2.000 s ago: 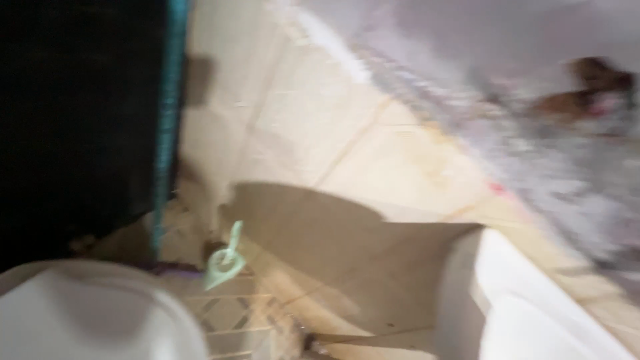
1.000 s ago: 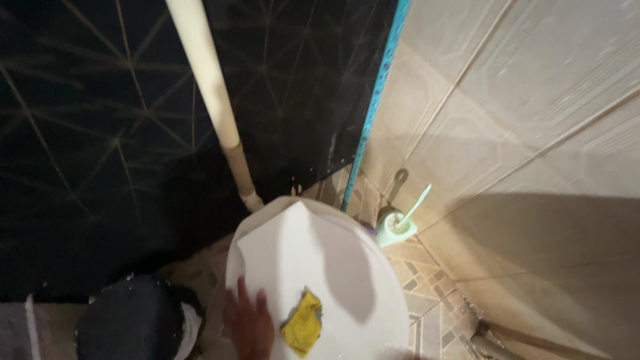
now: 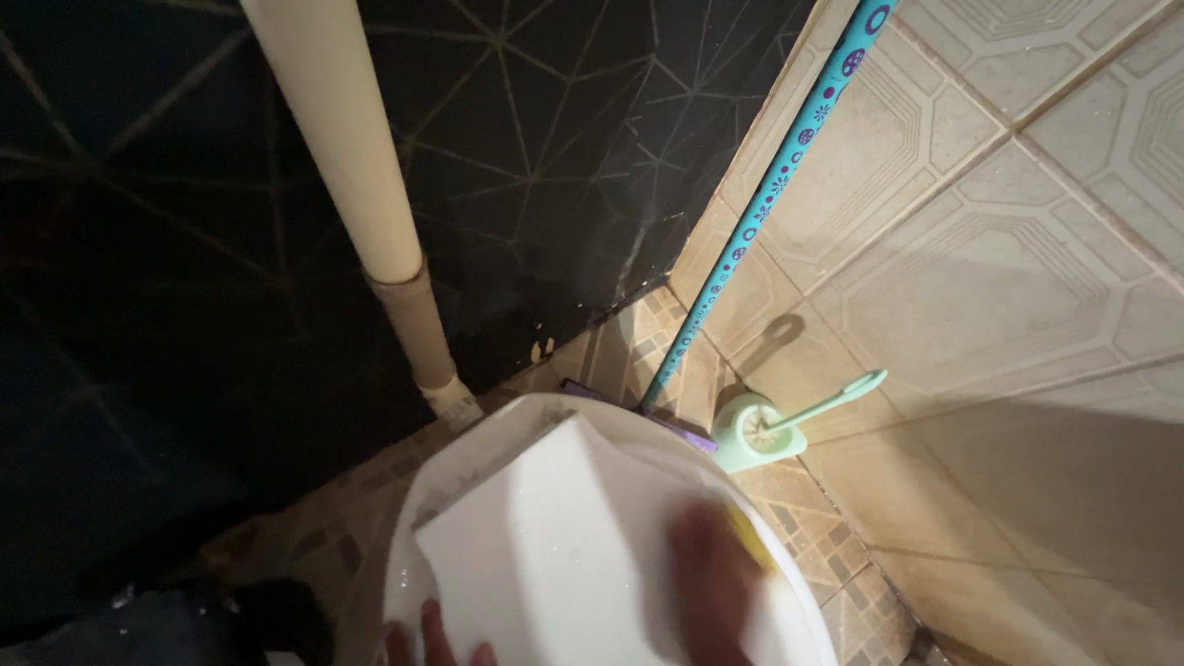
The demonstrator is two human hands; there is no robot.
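Note:
My right hand (image 3: 710,583), blurred, presses a yellow cloth (image 3: 751,538) against the right side of a white toilet lid (image 3: 564,546). Only a strip of the cloth shows beyond the fingers. At the bottom edge of the view, the fingertips of my left hand (image 3: 435,643) rest spread on the left part of the lid; the rest of that hand is out of view.
A pale pipe (image 3: 356,157) runs down the dark tiled wall behind the toilet. A turquoise patterned pole (image 3: 758,203) with a purple base (image 3: 684,433) stands in the corner. Beside it is a mint green toilet brush holder (image 3: 754,442). A dark object (image 3: 176,620) lies lower left.
My right hand has come into clear view over the yellow cloth, which lay uncovered mid-lid one second ago and is now at the lid's right side. The view has swung toward the toilet.

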